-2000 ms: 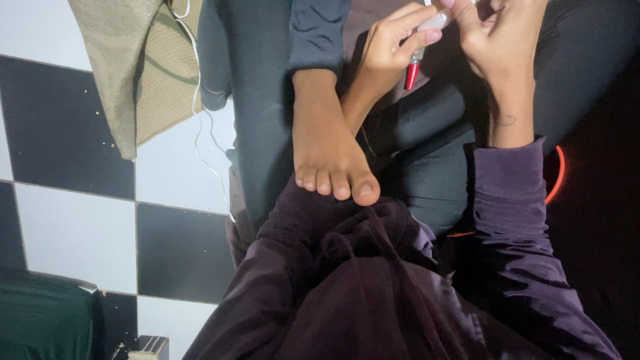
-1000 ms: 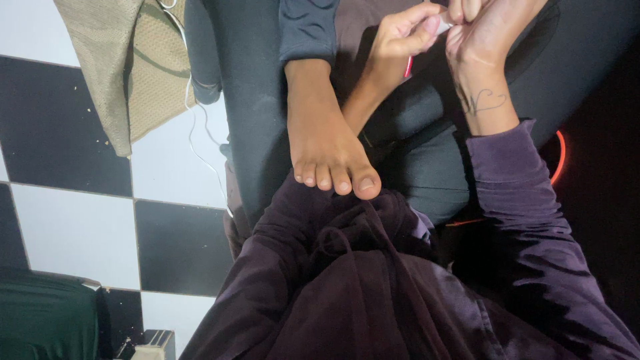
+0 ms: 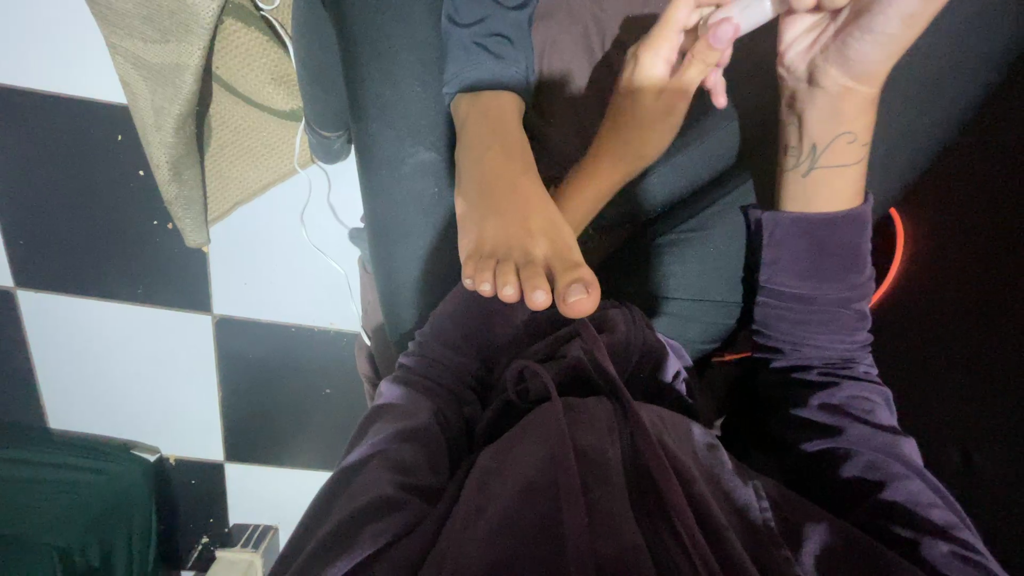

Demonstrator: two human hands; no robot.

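Observation:
My left hand is at the upper middle, with its thumb and fingers around a small whitish tube. My right hand, palm side showing, is cut by the top edge; its curled fingertips close over the tube's far end, which is hidden. A bare foot in a dark trouser leg lies across my left forearm, toes toward my body. My purple right sleeve ends below a wrist tattoo. A drawstring hangs loosely over my dark purple clothing.
Dark padded seating lies under the leg. On the left are a black and white tiled floor, beige woven fabric, a white cable and a dark green item. An orange-red cable curves beside my right sleeve.
A red-tipped end seen below my left hand earlier is out of sight now. Both hands sit nearer the top edge of the view. The foot stays across my left forearm.

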